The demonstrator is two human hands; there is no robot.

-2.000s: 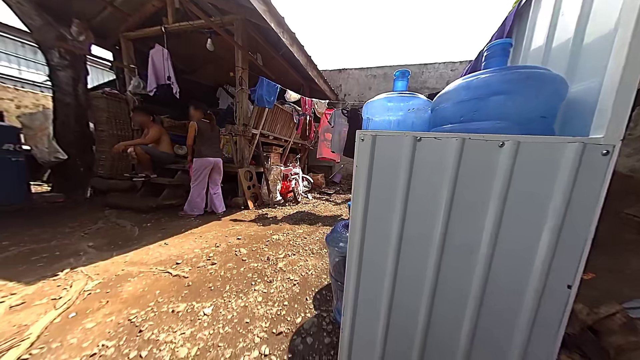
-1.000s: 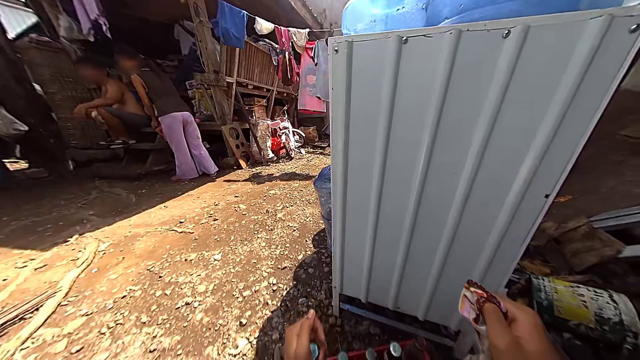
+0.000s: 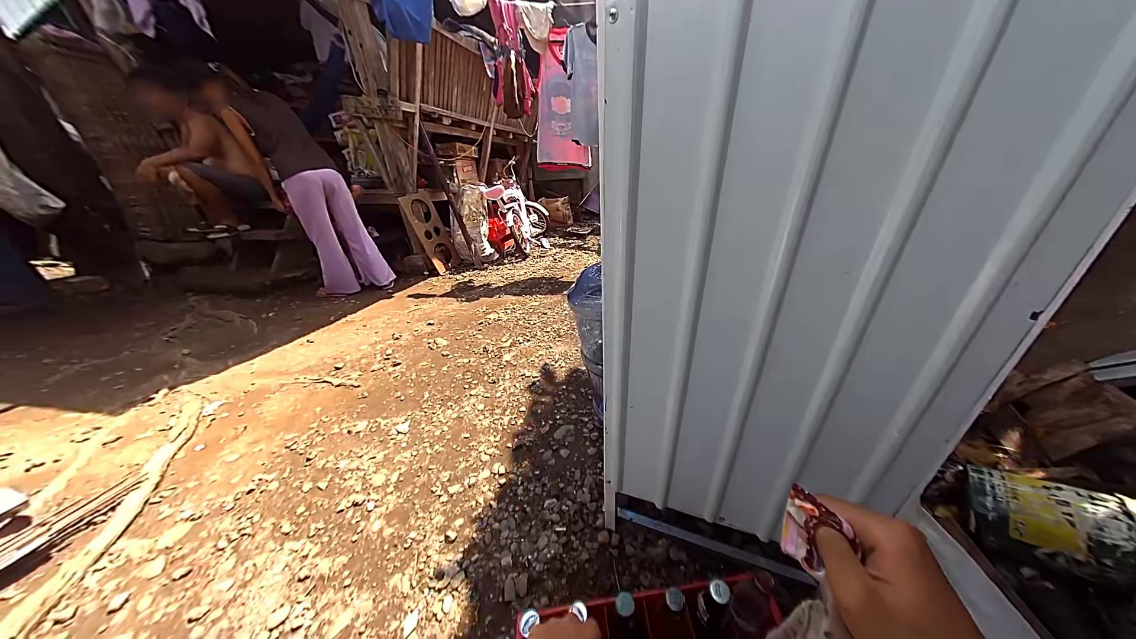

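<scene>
My right hand [image 3: 887, 568] pinches a small crumpled piece with a dark red and pink pattern [image 3: 809, 525], and a greyish cloth-like bit hangs below it. At the bottom edge, my left hand [image 3: 565, 627], mostly cut off, is at the near left part of a red crate [image 3: 648, 590]. Capped glass bottles [image 3: 713, 603] stand in the crate; whether the left hand grips one cannot be told. A light grey corrugated metal panel [image 3: 799, 222] rises just beyond the crate and my right hand.
A blue water jug [image 3: 587, 324] stands behind the panel's left edge. Stony ground [image 3: 355, 461] spreads left, with sticks [image 3: 71, 524] on it. A battered painted container [image 3: 1052, 524] lies right. Two people [image 3: 306, 169] are by a wooden structure, near a child's bicycle [image 3: 519, 213].
The view has tipped downward, and the jugs seen earlier on top of the panel are out of frame. Both hands, absent two seconds ago, have come in at the bottom. The standing person now leans toward the seated one.
</scene>
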